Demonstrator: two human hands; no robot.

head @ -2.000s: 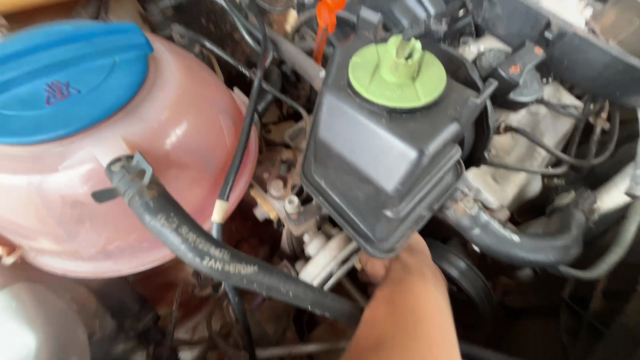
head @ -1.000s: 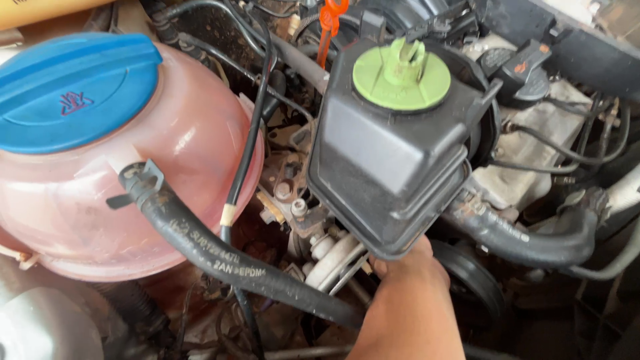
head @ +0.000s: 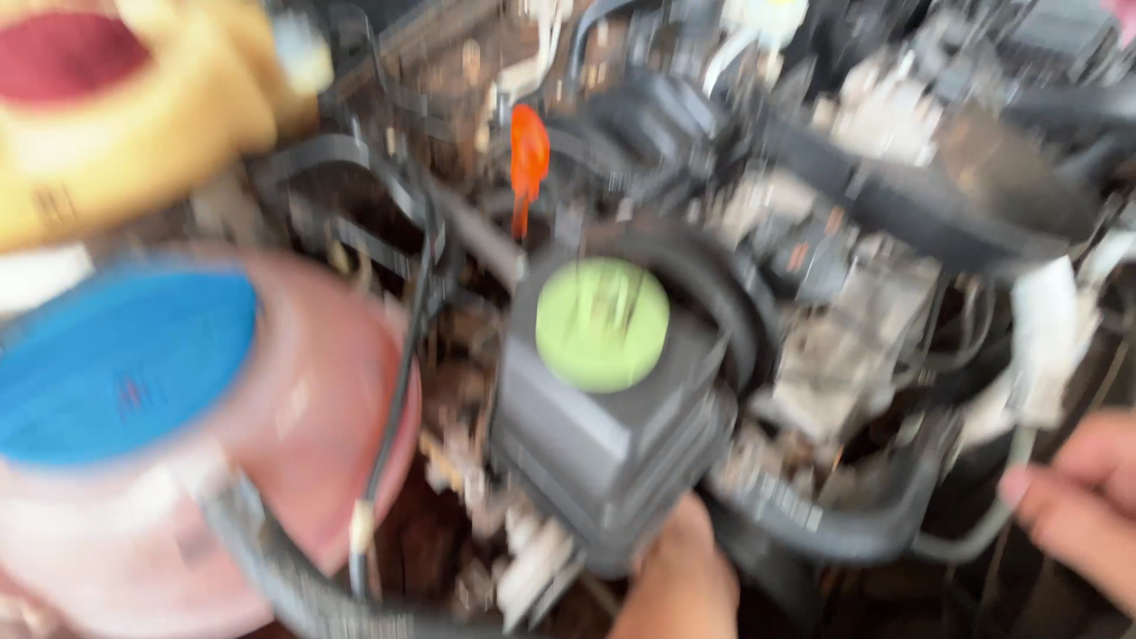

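Note:
My left hand (head: 679, 568) reaches in at the bottom, its fingers hidden beneath a black power-steering fluid reservoir (head: 568, 461) with a green cap (head: 603, 325); what the fingers hold or touch cannot be seen. At the right edge is my right hand (head: 1078, 506), blurred and partly cut off, its thumb and a finger near a thin grey hose (head: 963, 550). Whether it grips anything is unclear. To the left stands a pinkish coolant expansion tank (head: 328, 382) with a blue cap (head: 133, 355).
A thick black hose (head: 293, 568) runs from the tank past the reservoir's lower side. A thin black cable (head: 413, 355) passes between tank and reservoir. Behind stands an orange dipstick handle (head: 530, 146). A yellow container (head: 177, 115) is at the upper left, and a curved black hose (head: 825, 528) at the right.
My right hand has come into view at the right edge. The view has shifted and blurred, showing more of the engine bay. My left hand is still under the reservoir.

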